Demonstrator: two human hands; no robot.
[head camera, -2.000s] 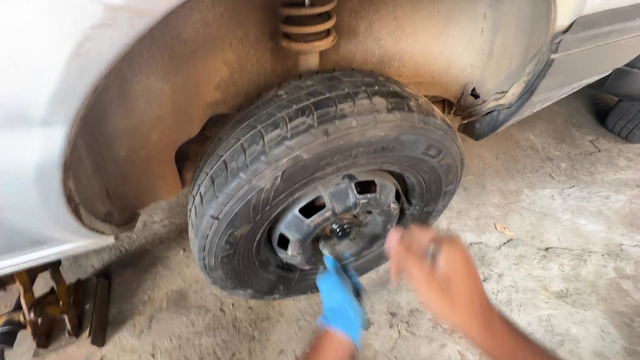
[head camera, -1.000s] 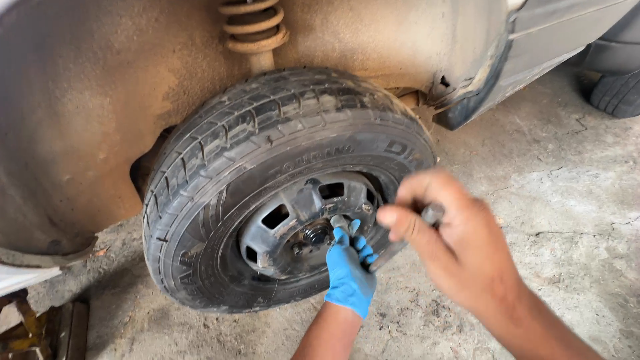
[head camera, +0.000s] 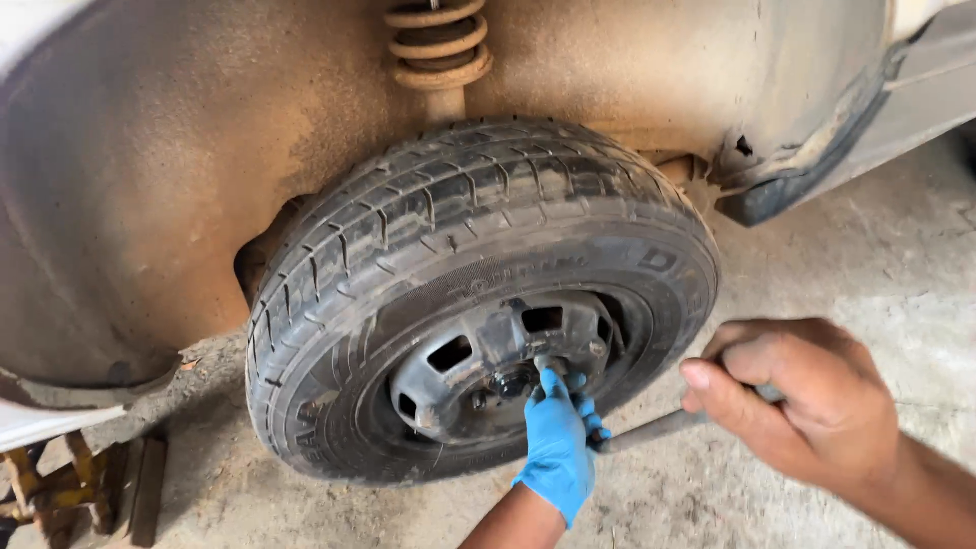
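A car wheel with a worn tyre (head camera: 457, 229) and a black steel rim (head camera: 488, 335) sits tilted under the rusty wheel arch. My left hand (head camera: 560, 442), in a blue glove, grips the socket end of a metal wrench (head camera: 659, 428) against a lug position beside the hub centre (head camera: 512, 381). The wrench's bar runs right from the glove to my bare right hand (head camera: 801, 396), which is closed around its far end. Fingers hide much of the socket and the lug under it.
Above the tyre stands a rusty coil spring (head camera: 440, 46) on its strut. A yellow, rusty jack stand (head camera: 69, 480) is at the lower left on the concrete floor (head camera: 862, 259). The lower body edge (head camera: 778, 198) hangs to the right of the wheel.
My left hand stays at the hub with the wrench. My right hand has moved about with the wrench's far end, whose bar now shows more plainly between my hands.
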